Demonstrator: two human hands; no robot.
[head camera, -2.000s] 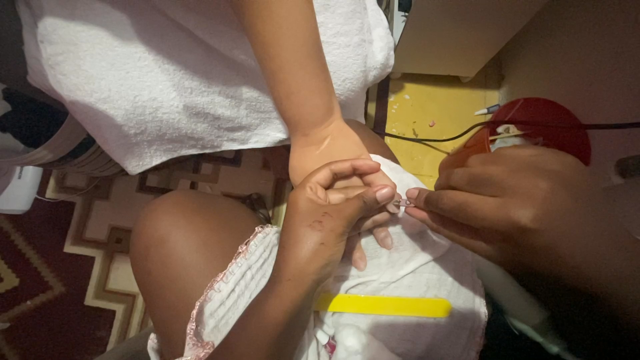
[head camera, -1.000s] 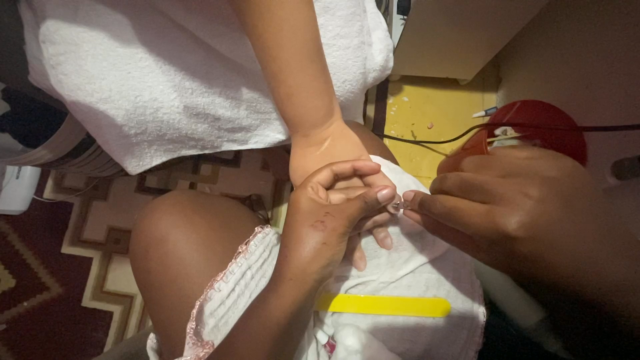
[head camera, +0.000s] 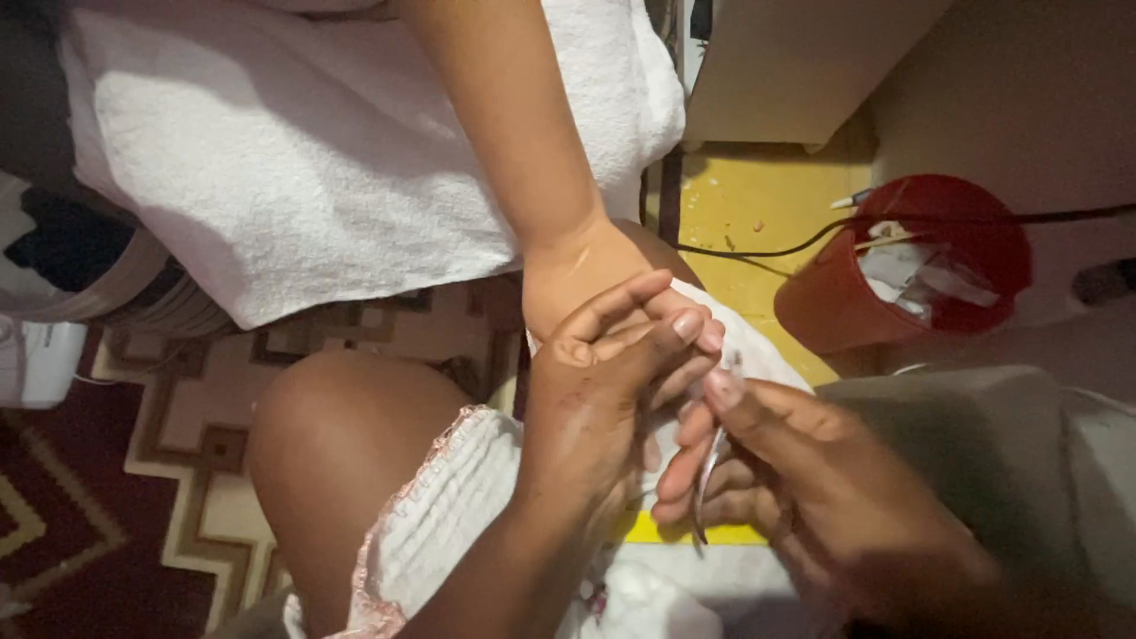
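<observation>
My left hand (head camera: 603, 382) holds the fingers of another person's hand (head camera: 577, 275), whose forearm reaches down from the top over a white towel (head camera: 302, 169). Close by on the right, my right hand (head camera: 799, 453) grips a slim metal tool (head camera: 707, 484) between thumb and fingers; its kind cannot be told, and part of it is hidden. Below the hands a yellow nail file (head camera: 643, 527), partly covered by my right fingers, lies on a white cloth (head camera: 745, 572) over the lap. White cotton-like material (head camera: 652, 603) sits at the bottom.
A red bin (head camera: 816, 306) with white waste stands at the right, and a black cable (head camera: 799, 248) passes across it. A pale cabinet (head camera: 799, 71) is at the top right. Patterned carpet (head camera: 213, 444), a white bucket (head camera: 115, 275) and a white device (head camera: 53, 364) are at the left.
My right hand has moved down and away from the held fingertips and turned, so the slim metal tool now shows. The red bin has come into fuller view. My left hand keeps its hold.
</observation>
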